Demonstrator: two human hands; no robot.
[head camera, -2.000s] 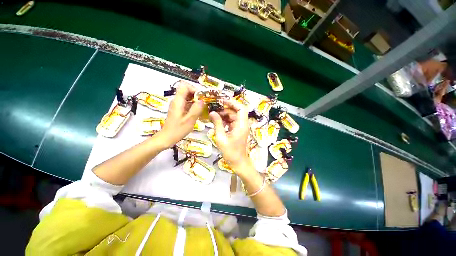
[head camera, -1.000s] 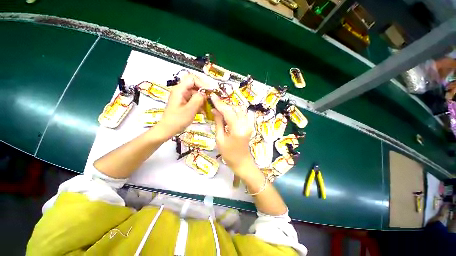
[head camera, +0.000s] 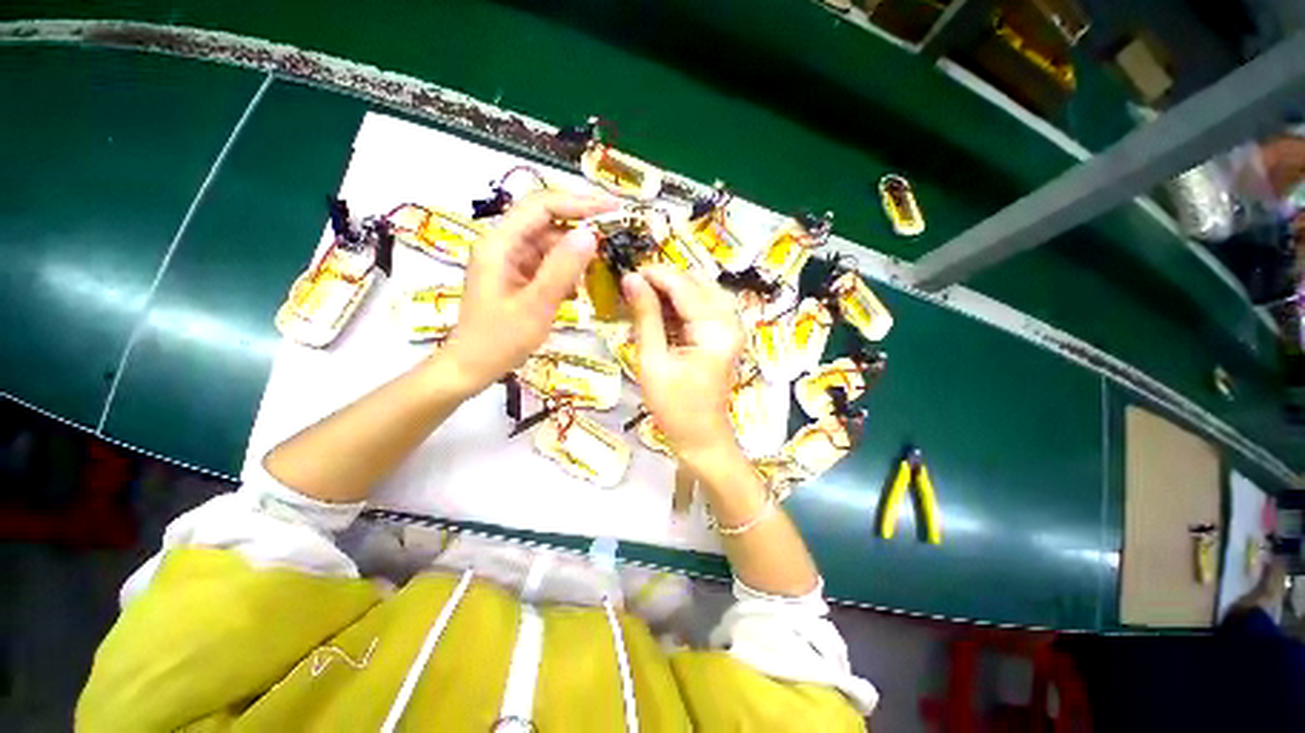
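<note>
My left hand (head camera: 518, 287) and my right hand (head camera: 687, 344) are bare and meet over the middle of the white work mat (head camera: 415, 480). Between their fingertips is a small black module (head camera: 626, 249) with dark wires. A yellow-orange piece (head camera: 604, 292) hangs below it, partly hidden by the fingers. Which fingers grip which part is too small to tell exactly. Several cream housing halves (head camera: 580, 445) with yellow-orange insides and red and black wires lie around the hands on the mat.
Yellow-handled cutters (head camera: 910, 497) lie open right of the mat. A brown cardboard sheet (head camera: 1166, 530) lies at far right. Beyond the pale rail (head camera: 429, 103), a green conveyor belt (head camera: 744, 108) carries a housing (head camera: 902, 205). A grey metal post (head camera: 1102, 179) slants across the upper right.
The black module now shows more clearly between the fingers. The housing on the belt has moved right. The view has shifted slightly.
</note>
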